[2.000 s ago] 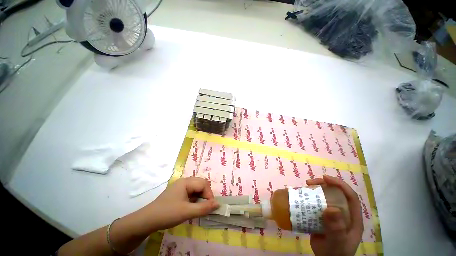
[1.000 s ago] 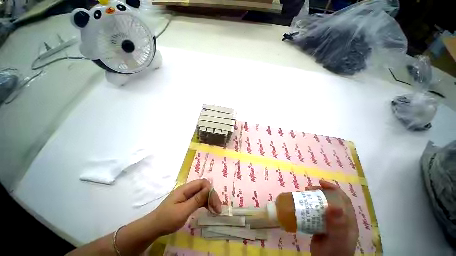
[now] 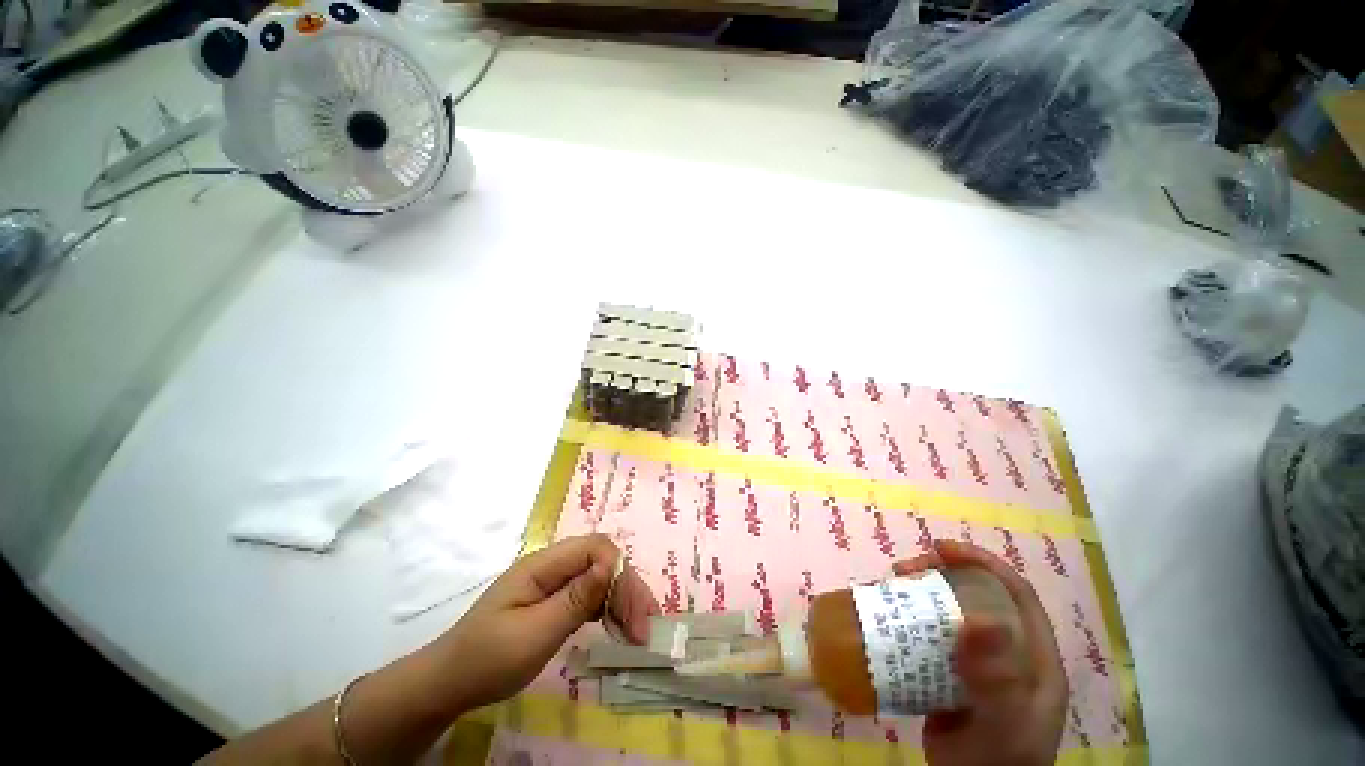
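Observation:
My right hand (image 3: 1000, 659) holds a clear glue bottle (image 3: 909, 644) with amber liquid and a white printed label. The bottle lies nearly level, and its pale nozzle points left over loose grey-beige fabric strips (image 3: 659, 691) at the near side of the pink printed board (image 3: 883, 524). My left hand (image 3: 562, 602) pinches a thin, bent strip (image 3: 614, 587) between thumb and fingers, just left of the nozzle. A neat stack of short grey-beige pieces (image 3: 641, 356) stands at the board's far left corner. Whether the nozzle touches a strip cannot be told.
A crumpled white cloth (image 3: 307, 509) lies left of the board. A white panda-shaped fan (image 3: 359, 127) stands at the far left. Clear bags of dark pieces (image 3: 1018, 127) lie at the far right, with another dark bag (image 3: 1325, 516) at the right edge. Yellow tape (image 3: 823, 476) crosses the board.
The bent strip in my left hand now stands up from the fingertips, lifted off the loose strips. The nozzle has tilted and sits slightly lower over the strips. The camera view has shifted slightly.

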